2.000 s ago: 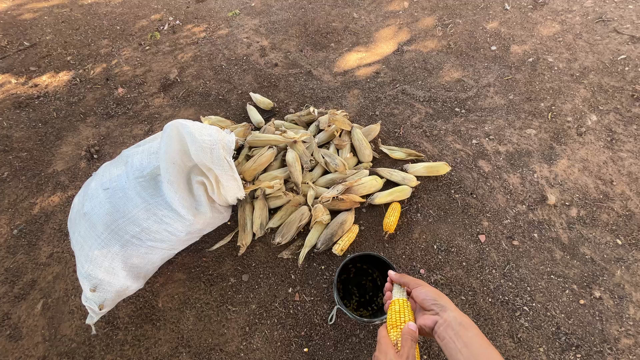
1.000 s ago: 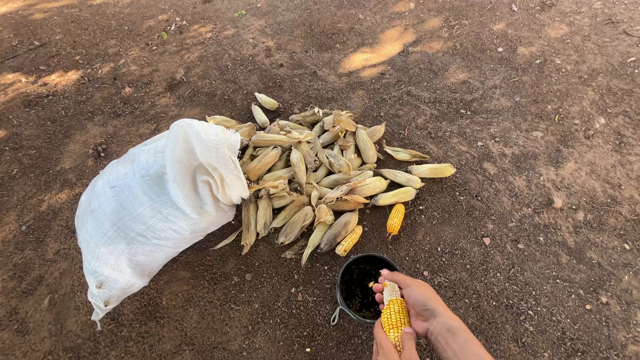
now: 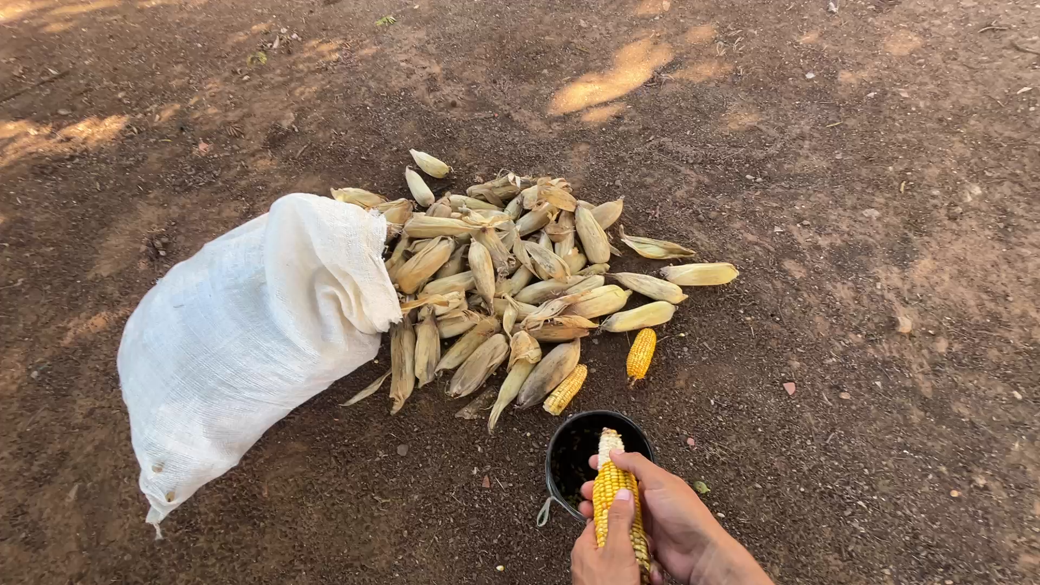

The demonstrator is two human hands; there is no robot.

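A yellow ear of corn (image 3: 615, 496) is held between both hands over the near right edge of a black bucket (image 3: 566, 459). Its upper tip is bare, pale cob; lower down, kernels still cover it. My left hand (image 3: 605, 552) grips the ear's lower part from the left, thumb lying along the kernels. My right hand (image 3: 670, 512) wraps the ear from the right, its thumb near the bare tip. Small bits lie in the dark bucket, too dim to make out. Beyond the rim, one husked ear (image 3: 565, 390) rests against the pile and another (image 3: 641, 354) lies on the soil.
A large pile of corn ears in dry husks (image 3: 496, 284) spreads over bare soil beyond the bucket. Left of it lies a bulging white woven sack (image 3: 244, 341), its mouth toward the pile. A cord loop (image 3: 544, 512) hangs at the bucket's left side.
Both hands have kept hold of the ear of corn. The ear now stands more upright in view, with its bare tip over the bucket. The pile and the sack have stayed as they were.
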